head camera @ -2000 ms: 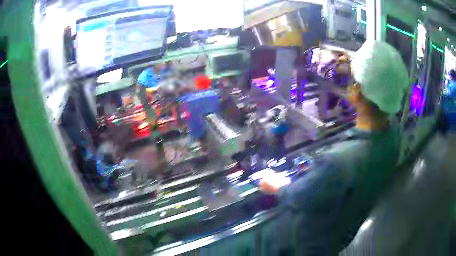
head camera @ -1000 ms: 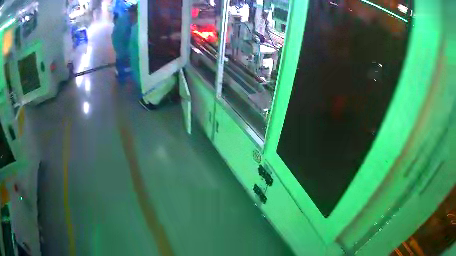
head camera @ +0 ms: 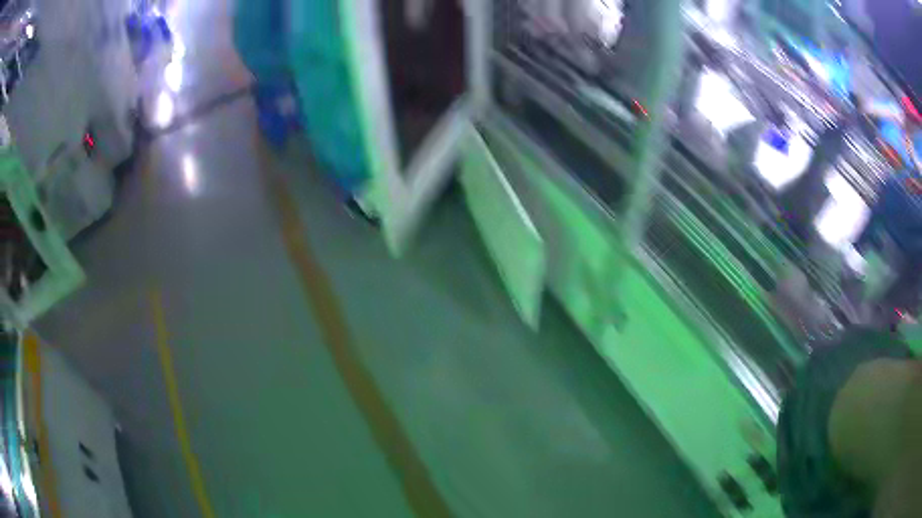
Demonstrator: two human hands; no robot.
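The view is blurred and no hand is clearly mine. Nearest in front is an open-sided green machine [head camera: 647, 344] on the right. Long dark and silver conveyor rails [head camera: 687, 258] run along it, slanting down to the right. Bright white plates [head camera: 723, 101] glare beyond the rails. At the lower right edge is a dark sleeve or collar [head camera: 819, 435] with blurred bare skin beside it; I cannot tell whose it is. My left hand is not in view, and my right hand cannot be made out.
A white-framed machine door [head camera: 389, 192] stands open, with a pale panel [head camera: 505, 228] beside it. A person in blue-teal clothing [head camera: 329, 101] is behind the door. The grey-green floor [head camera: 273, 405] has yellow and brown lines. Pale cabinets [head camera: 76, 425] stand on the left.
The large dark window panel on the right has left the view. The rails and door appear larger and nearer. The dark sleeve or collar and skin now show at the lower right.
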